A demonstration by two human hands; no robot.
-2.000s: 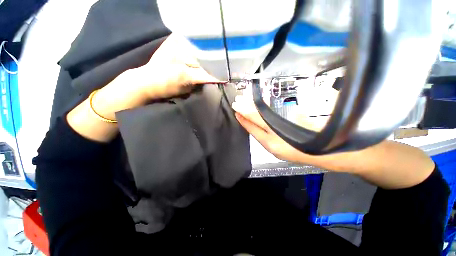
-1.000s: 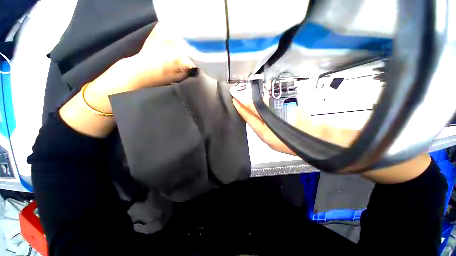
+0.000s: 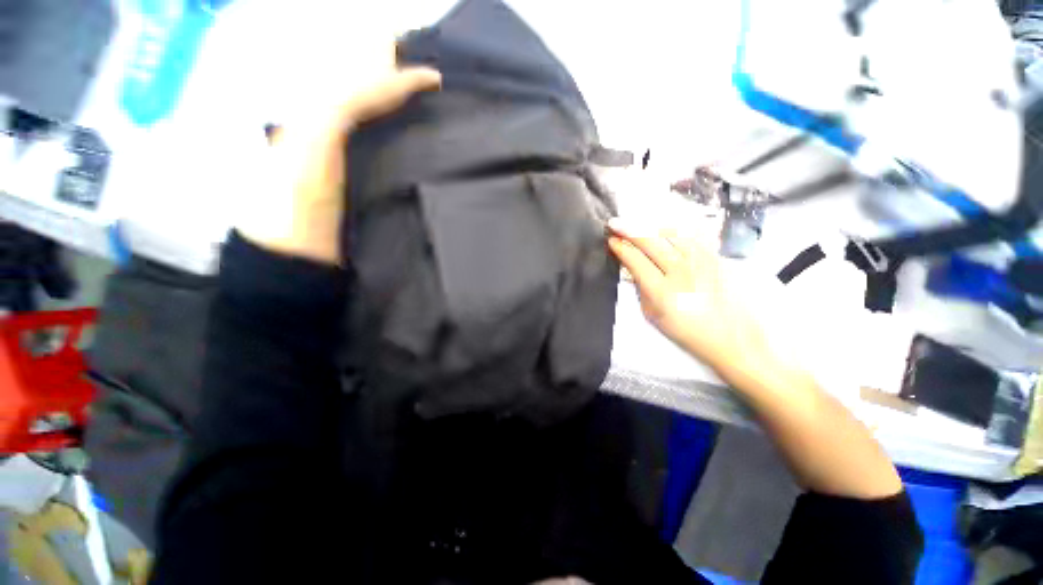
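The charcoal garment (image 3: 492,246) lies gathered over the white table and hangs over its front edge toward my lap. My left hand (image 3: 372,114) is at its upper left edge, with fingers on the cloth and thumb toward the top; the hand is blurred. My right hand (image 3: 669,280) is at the garment's right edge, its fingertips touching or pinching the cloth there. The sewing machine's needle area (image 3: 732,206) is to the right of the garment, blurred.
The white machine head (image 3: 904,103) with blue stripe is at upper right. Black scraps (image 3: 801,264) and a black rectangle, perhaps a phone (image 3: 952,379), lie on the table at right. A red stool (image 3: 46,377) is at left. Blue crates (image 3: 932,520) with charcoal panels are below right.
The view has shifted and the machine head no longer covers the right hand. The garment now sits left of the needle area, and my left hand has moved to its upper left edge.
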